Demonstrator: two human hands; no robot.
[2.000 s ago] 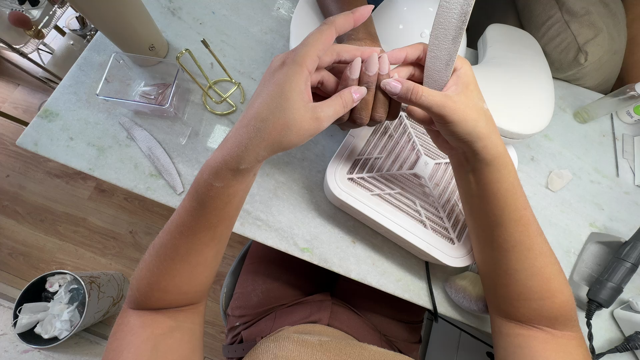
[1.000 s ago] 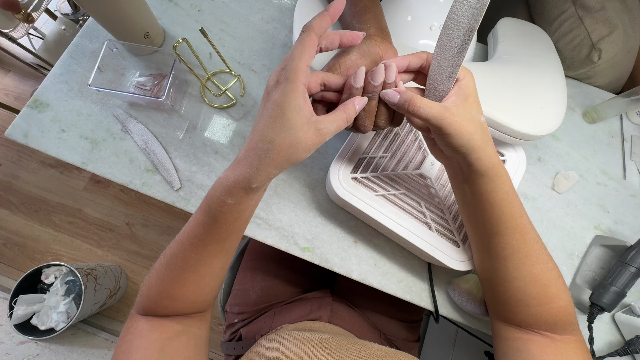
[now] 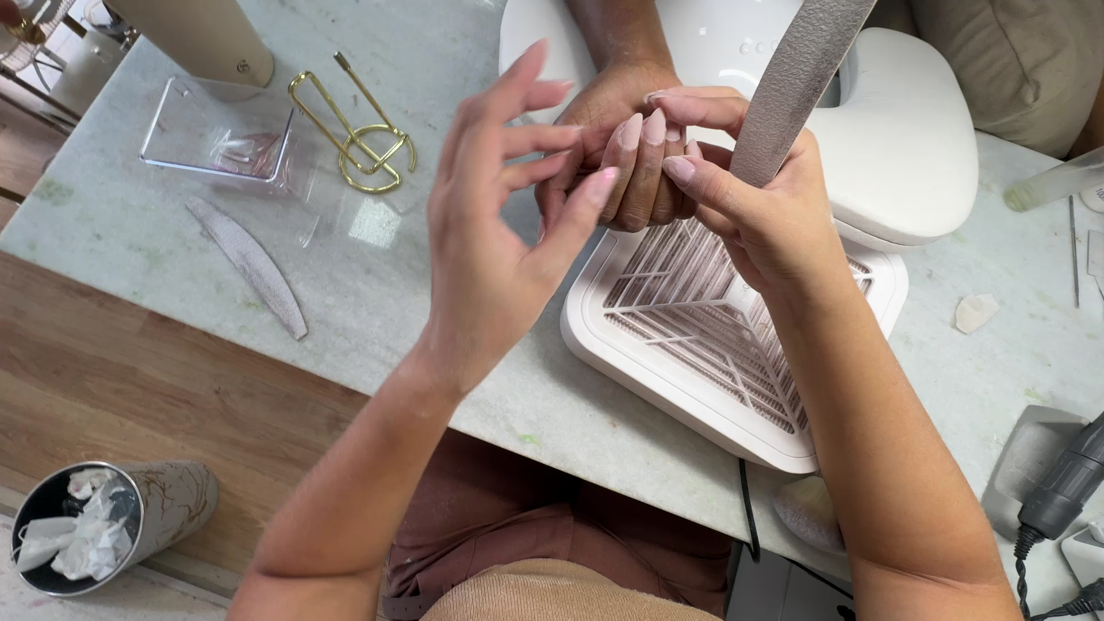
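My right hand (image 3: 768, 194) has a grey nail file (image 3: 798, 86) tucked between its fingers, pointing up and away. Its thumb and fingertips pinch a finger of another person's hand (image 3: 634, 164), whose fingers curl toward me and show long, pale, pointed nails. At the left of that hand, my left hand (image 3: 500, 207) is raised with its fingers spread and nothing held. Its thumb tip is beside the person's curled fingers; whether it touches them I cannot tell. Below them lies a white nail dust collector (image 3: 681, 379) with a slotted grille, partly covered by my right forearm.
A curved file (image 3: 250, 263), a gold wire stand (image 3: 371, 155) and a clear plastic box (image 3: 216, 129) lie on the left of the marble table (image 3: 509, 448). A white padded armrest (image 3: 906, 138) is at the back right, an electric nail drill (image 3: 1065, 483) at the right edge, a bin (image 3: 177, 500) at lower left.
My left hand has come away from the person's fingers, which it was at two seconds ago, and its fingers have spread. My right hand keeps the file and its pinch.
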